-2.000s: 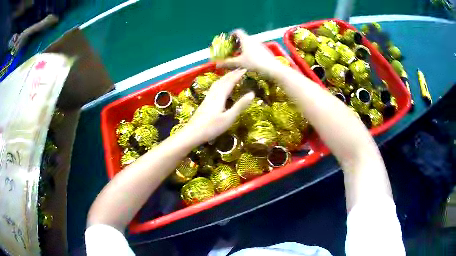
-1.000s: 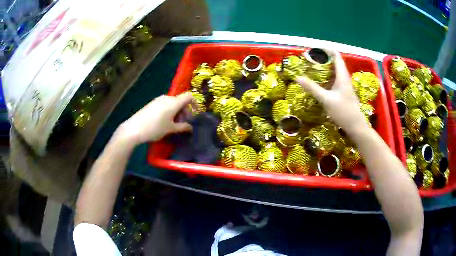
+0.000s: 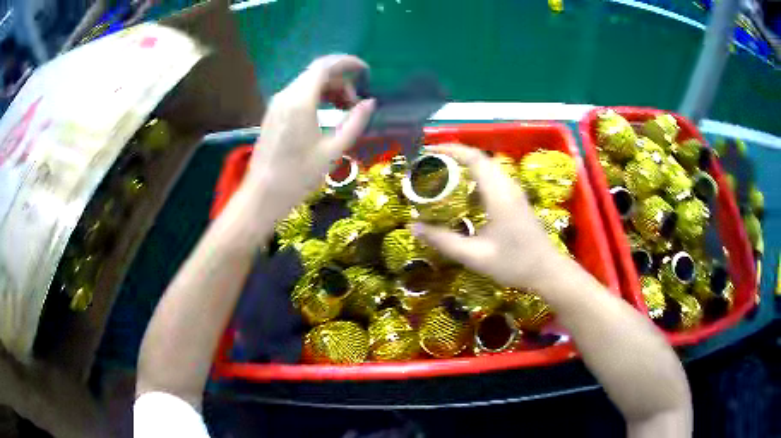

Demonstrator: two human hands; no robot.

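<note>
My left hand point(image 3: 312, 128) is raised over the back edge of the large red tray point(image 3: 411, 369) and pinches a dark foam liner point(image 3: 402, 107), which is blurred. My right hand point(image 3: 492, 218) holds a gold microphone grille point(image 3: 435, 184) over the tray, its round open neck facing up towards me. The liner is above and left of the grille, outside its neck. Many loose gold grilles point(image 3: 338, 340) fill the tray below. More dark foam point(image 3: 270, 299) lies at the tray's left end, partly behind my left forearm.
A tipped pale carton point(image 3: 77, 128) with grilles inside stands at the left. A small red basket point(image 3: 745, 291) heaped with grilles stands at the right. A green belt point(image 3: 531, 60) with pale edging runs behind, with a grey post point(image 3: 712, 64) at the back right.
My left hand has risen from the tray's left end and now carries a foam liner. My right hand has turned the grille's neck towards me. The camera view has shifted.
</note>
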